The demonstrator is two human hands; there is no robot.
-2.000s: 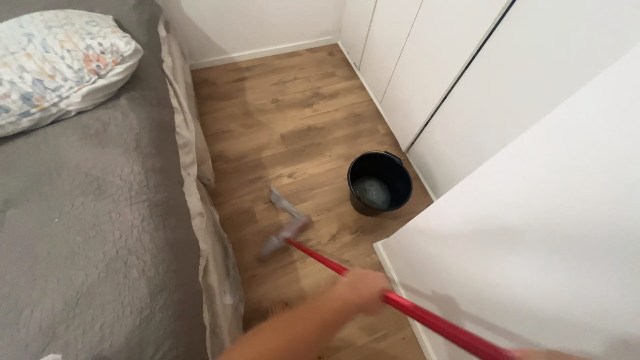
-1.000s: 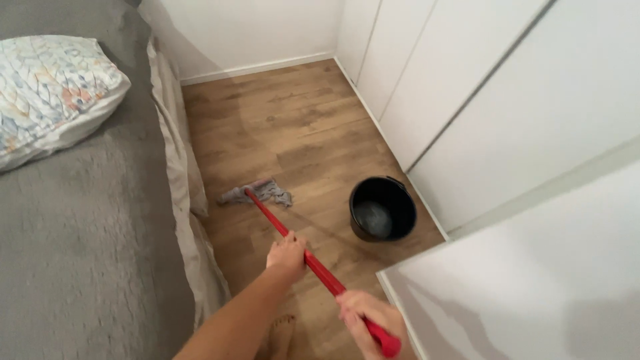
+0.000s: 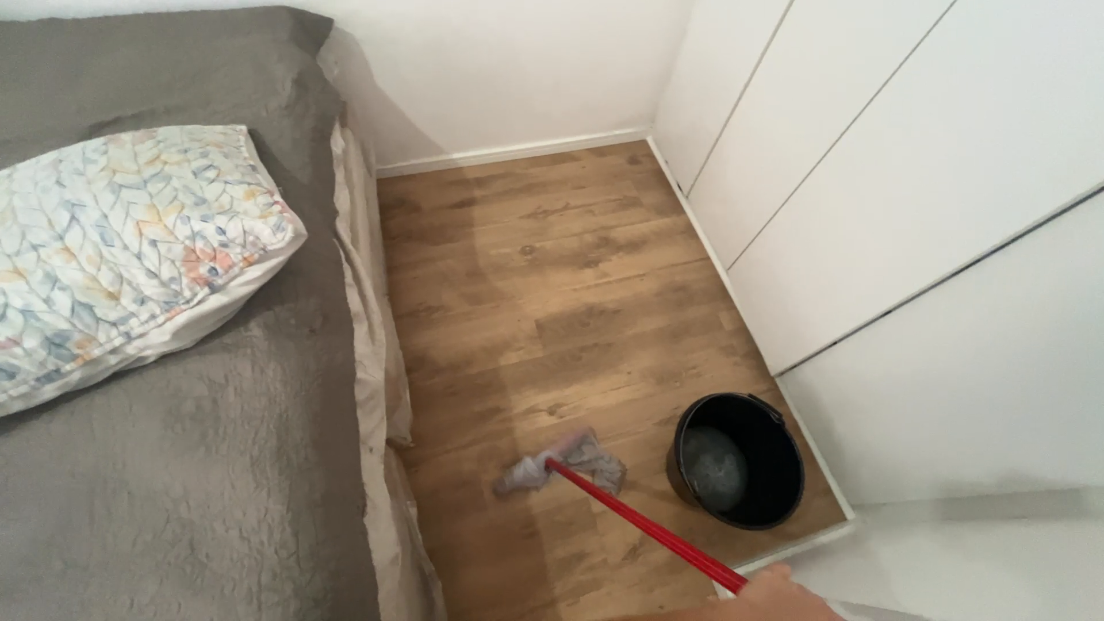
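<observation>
My left hand [image 3: 780,595] grips the red mop handle [image 3: 642,522] at the bottom edge, with a bit of its forearm showing to the left. My right hand is out of view. From the hand the handle slants up and left to the mop head, where a wet-looking grey cloth [image 3: 604,461] lies crumpled on the wooden floor, slightly blurred. Right of the cloth stands a black bucket [image 3: 780,466], upright, with cloudy liquid visible inside and its handle resting at the rim.
On the left is a bed with a grey cover [image 3: 259,448], a patterned pillow [image 3: 147,250] and a pale hanging skirt [image 3: 371,345]. White panels [image 3: 871,172] line the right side behind the bucket. A white baseboard [image 3: 517,155] edges the far wall.
The mop head has shifted right, nearer the bucket, over the last second. My right hand, on the handle's end a second ago, has left the view. The view has tilted up.
</observation>
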